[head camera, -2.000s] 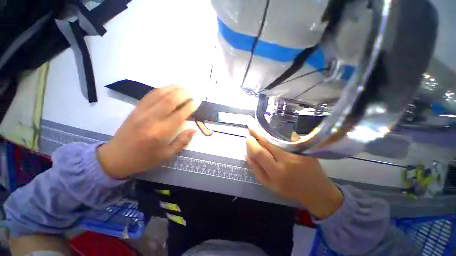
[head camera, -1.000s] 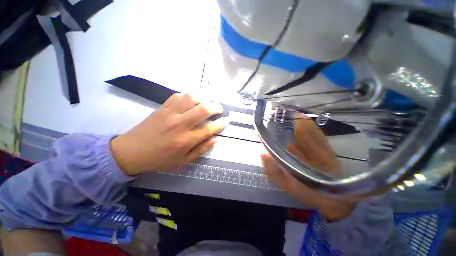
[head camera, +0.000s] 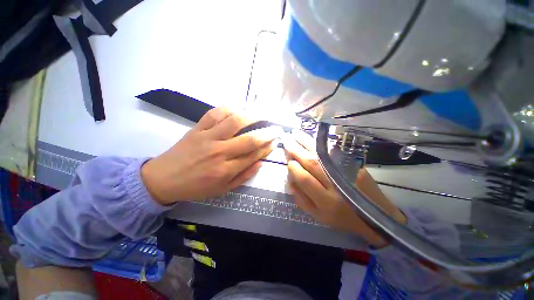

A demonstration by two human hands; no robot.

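Observation:
A black fabric band (head camera: 173, 104) lies flat on the white table, running under the needle area of the sewing machine (head camera: 345, 58); its right end shows behind the chrome ring. My left hand (head camera: 214, 155) presses on the band just left of the needle. My right hand (head camera: 322, 184) is at the band's front edge, fingertips close to the left ones, partly hidden by the chrome ring (head camera: 375, 217). A small dark bit (head camera: 280, 145) shows between the fingertips. Glare hides the needle and any label there.
Loose black and grey strips (head camera: 88, 70) lie at the upper left. A ruler strip (head camera: 252, 205) runs along the front table edge. Black pieces with yellow-green tabs (head camera: 202, 258) are on the lap. A blue basket (head camera: 137, 258) and a red one (head camera: 120, 285) are below.
My right hand has come from behind the chrome ring back to the left, beside the left fingertips. The camera view has shifted, so the machine head looks larger.

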